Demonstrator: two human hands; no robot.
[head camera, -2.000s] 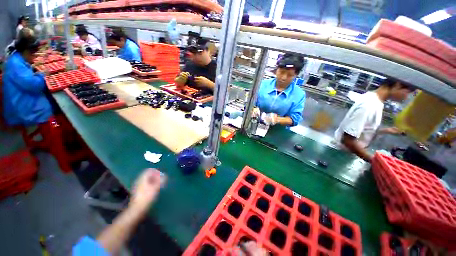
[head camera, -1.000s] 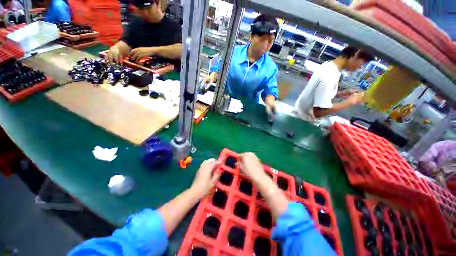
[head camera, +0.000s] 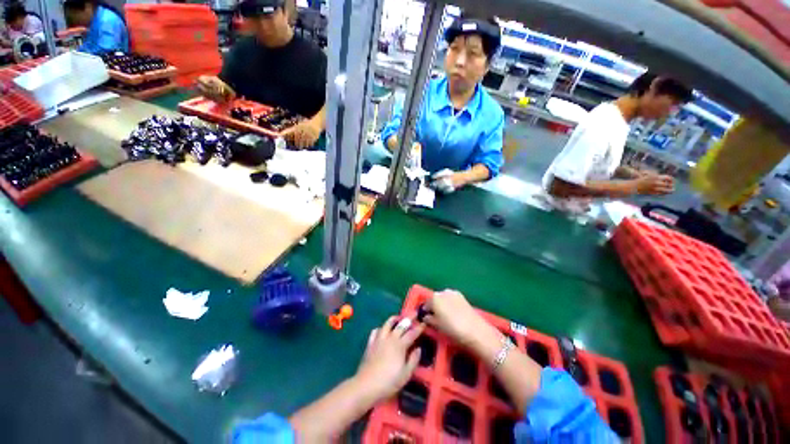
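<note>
A red blister tray (head camera: 520, 329) lies on the bench in front of me, with a dark unit in most visible pockets. My left hand (head camera: 390, 354) and my right hand (head camera: 456, 317) meet over its far left corner. A small black unit (head camera: 424, 312) is held between the fingertips of both hands; the fingers partly hide it. A small white piece (head camera: 404, 323) shows at my left fingertips. One black unit (head camera: 567, 351) lies across the tray's far rim, right of my right hand.
Crumpled clear film (head camera: 215, 369) and white tissue (head camera: 186, 303) lie left on the green bench. A blue-purple ribbed object (head camera: 282, 299), an orange knob (head camera: 340, 316) and a metal post (head camera: 346, 173) stand beyond my left hand. Stacked red trays (head camera: 684, 286) are at right. People work opposite.
My left hand has come from over the left bench to the tray's far corner, joining my right hand. The crumpled film now lies on the bench. The person opposite in blue has raised their head.
</note>
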